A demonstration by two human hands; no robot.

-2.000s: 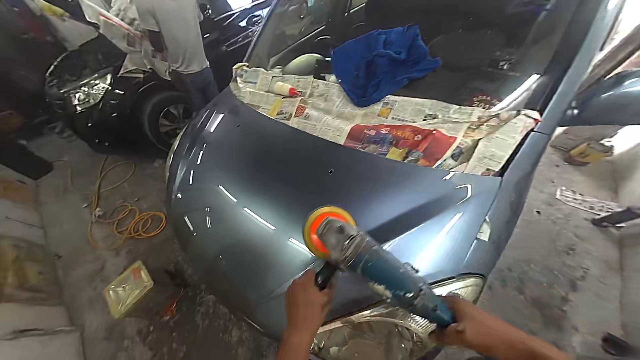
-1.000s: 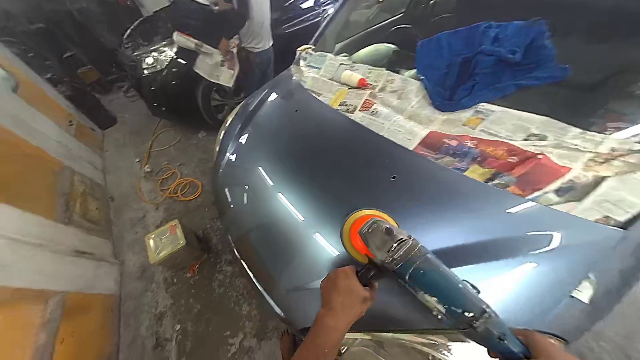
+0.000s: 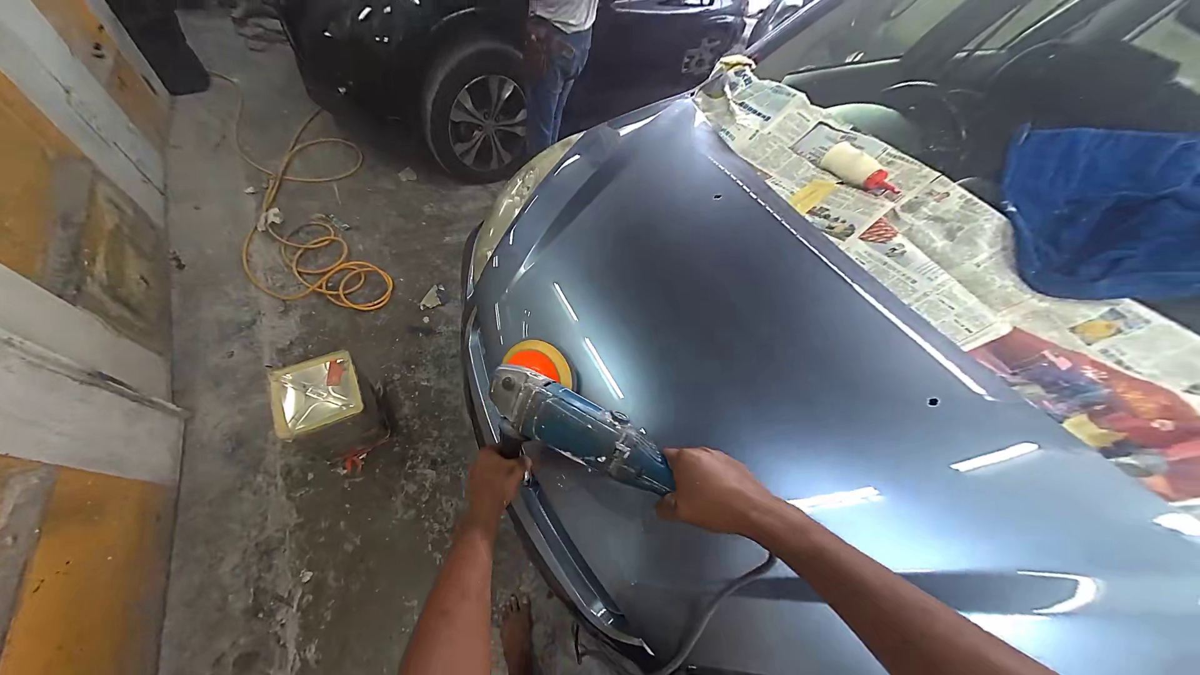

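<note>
A blue-bodied rotary polisher with an orange and yellow pad lies across the front edge of a blue-grey car hood. Its pad is at the hood's surface near the grille side. My left hand is closed around the black side handle by the tool's head. The rear of the body is gripped by my right hand. From below that hand a dark power cord runs down over the hood. Light strips reflect in the paint.
Newspaper sheets cover the hood's windshield edge, bearing a white bottle with a red cap and a blue towel. A square container and coiled orange hose lie on the floor. Another person stands beside a black car.
Both hands have carried the polisher across the hood towards its front edge. The view has swung noticeably. The other person's newspaper, seen earlier, is out of view.
</note>
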